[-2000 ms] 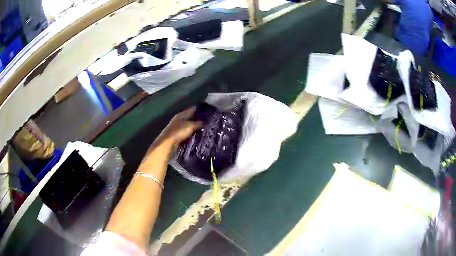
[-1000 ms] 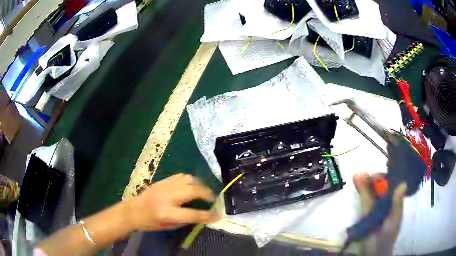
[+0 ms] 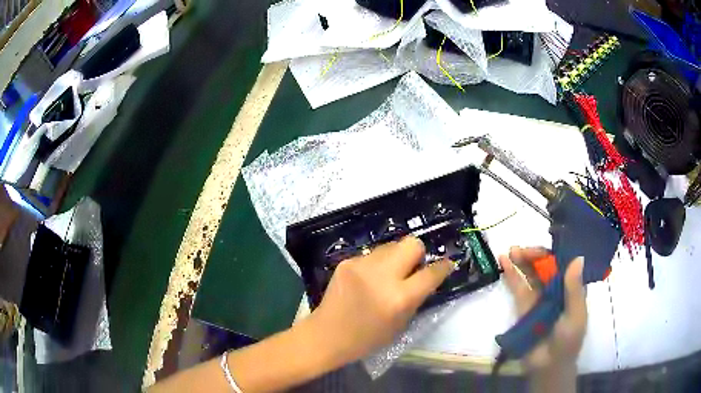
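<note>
An open black plastic housing [image 3: 384, 230] lies on bubble wrap [image 3: 315, 173] over the edge of a white work sheet [image 3: 530, 134]. My left hand [image 3: 377, 295] reaches inside it, fingers bunched near the small metal points; what they pinch is hidden. A green circuit board [image 3: 480, 252] is at the housing's right end, with a yellow wire [image 3: 496, 224] sticking out beside it. My right hand [image 3: 549, 315] holds a dark soldering gun [image 3: 580, 234] with an orange-red part, right of the housing. Its barrel points up and left, above the housing's right end.
More wrapped black housings [image 3: 511, 44] with yellow wires lie at the back. Other housings [image 3: 54, 269] sit across the green belt [image 3: 154, 146], beyond the chipped cream rail [image 3: 211, 199]. Red and black wires [image 3: 622, 199], a connector strip [image 3: 588, 61] and a round black grille [image 3: 659, 113] are at right.
My left hand has moved right, from the housing's left end to inside it. The yellow wire that was by that hand no longer shows. The right hand still holds the gun. The view has shifted slightly.
</note>
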